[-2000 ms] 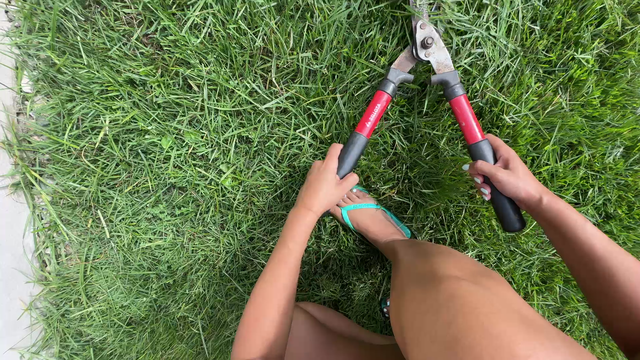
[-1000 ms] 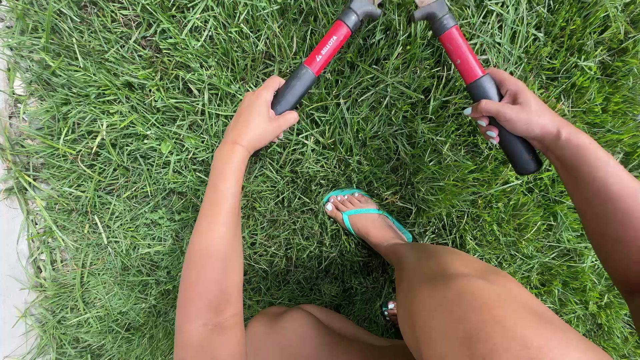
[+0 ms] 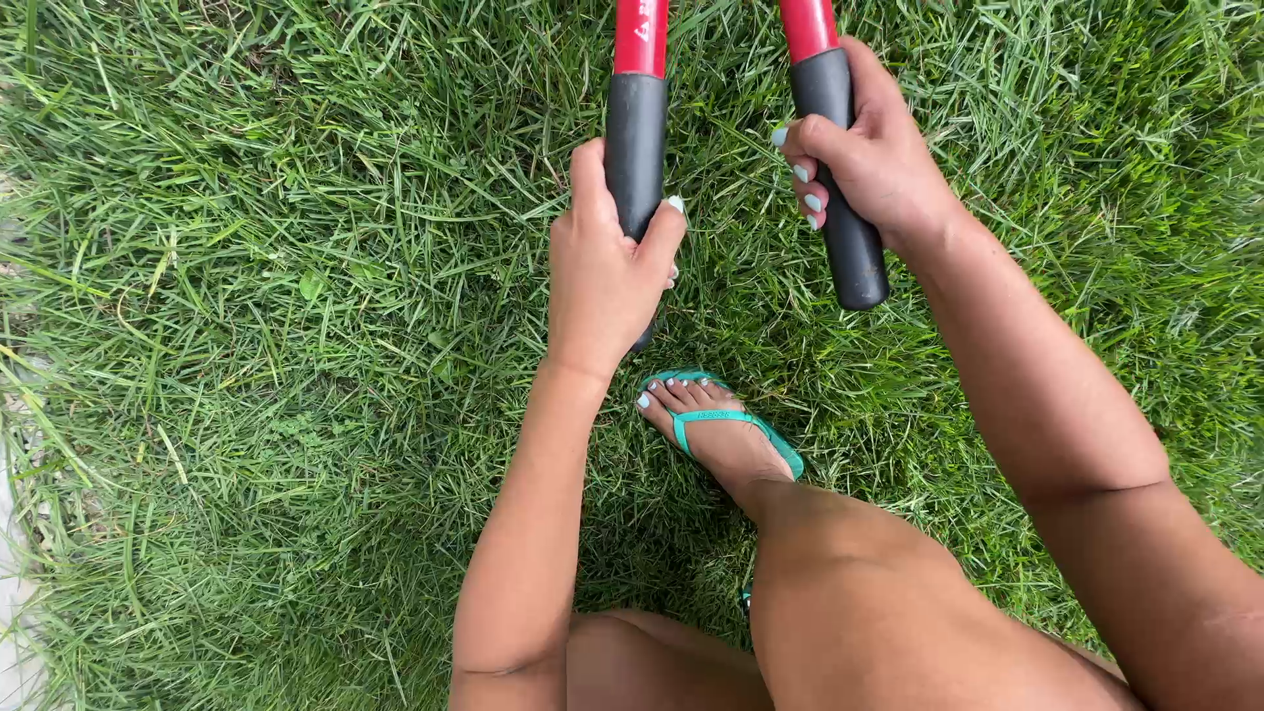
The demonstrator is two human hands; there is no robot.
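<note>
Two long red handles with black grips, parts of a pair of garden shears or loppers, enter from the top edge; the blades lie out of view. My left hand (image 3: 612,257) is closed around the left black grip (image 3: 635,138), just above my foot. Around the right black grip (image 3: 851,237) my right hand (image 3: 859,148) is wrapped, and the grip's rounded end sticks out below it. The two handles stand a short way apart, nearly parallel. Grass (image 3: 346,316) lies beneath both.
My foot in a turquoise flip-flop (image 3: 716,417) rests on the grass below the left grip. My bent knee and legs fill the lower middle. A pale paved edge (image 3: 20,632) runs down the far left, partly overhung by grass.
The left handle has swung in toward the right one since a second ago, when the handles were spread wider. The pivot, visible two seconds ago, is now beyond the top edge.
</note>
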